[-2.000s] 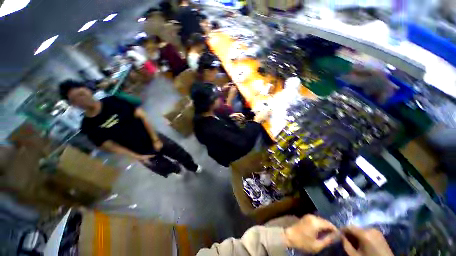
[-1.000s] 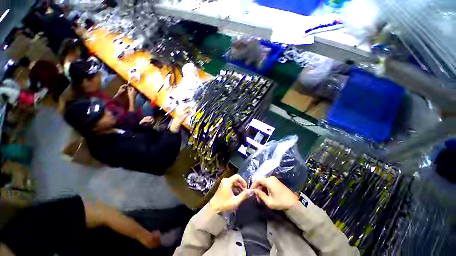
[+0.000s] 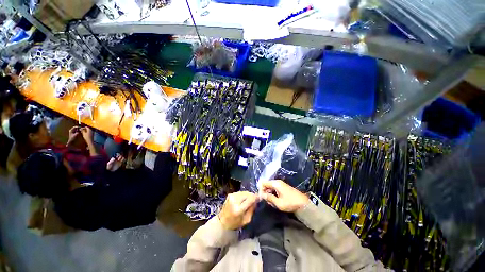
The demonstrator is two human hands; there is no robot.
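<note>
A clear plastic bag (image 3: 290, 162) with dark contents is held upright in front of my chest at the bench's front edge. My left hand (image 3: 239, 209) pinches the gathered plastic of the bag from the left. My right hand (image 3: 284, 196) pinches the same plastic from the right, its fingertips close against the left hand's. The exact spot they grip is small and blurred. The white fixture (image 3: 255, 139) with dark openings lies on the green bench just behind and left of the bag.
Dense cable rows hang left (image 3: 212, 122) and right (image 3: 367, 180) of the bag. A blue bin (image 3: 345, 84) stands behind, below the white shelf (image 3: 223, 24). At left, people in black (image 3: 111, 194) and red plaid (image 3: 66, 158) sit along the orange table (image 3: 50, 100).
The view has swung right and down to the bench, and a standing person has left the picture. Both hands stay at the bag, closer together than two seconds ago cannot be told.
</note>
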